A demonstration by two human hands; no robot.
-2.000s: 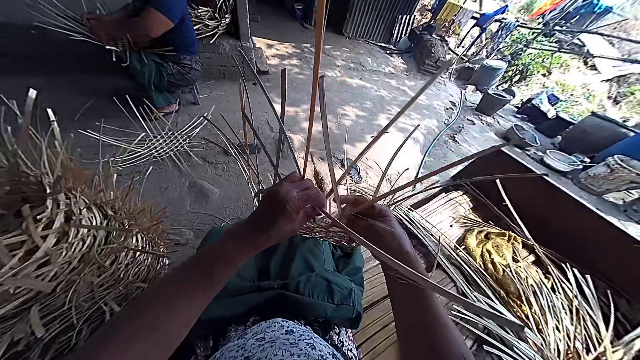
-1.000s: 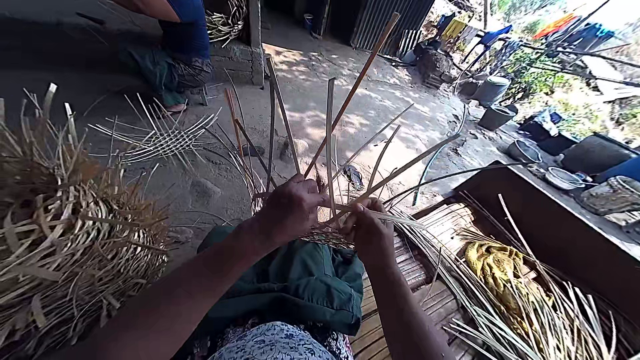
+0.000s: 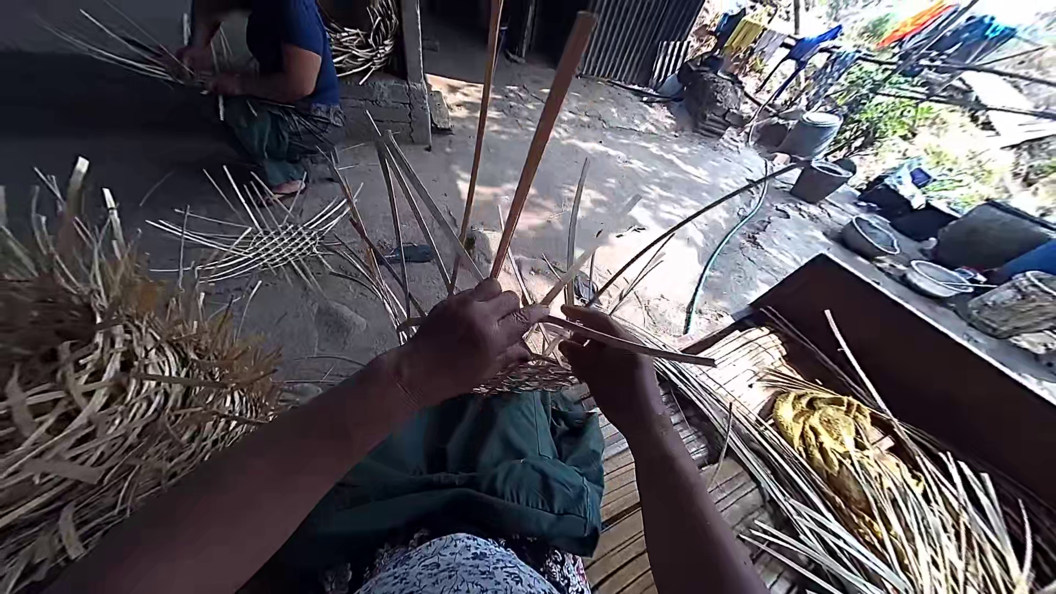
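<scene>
A partly woven basket [image 3: 532, 375] of split bamboo or cane strips rests above my lap, on green cloth [image 3: 503, 478]. Long upright strips [image 3: 544, 140] rise and fan out from it. My left hand [image 3: 474, 338] grips strips at the basket's upper edge, its fingers closed round them. Close beside it on the right, my right hand [image 3: 610, 363] pinches a flat strip [image 3: 652, 350] whose free end points right. The fingers hide most of the weave between my hands.
A heap of woven strips [image 3: 124, 396] stands at left. Beyond it, an open woven mat [image 3: 268, 247] lies on the ground near a seated person [image 3: 289, 66] handling strips. At right are a slatted bamboo bench [image 3: 635, 520], loose strips [image 3: 924, 520], yellow cloth [image 3: 825, 425] and a dark panel [image 3: 907, 371].
A flat strip now extends right across my right hand; one second ago it did not show there. The upright strips lean differently. The seated person's arms are in view again.
</scene>
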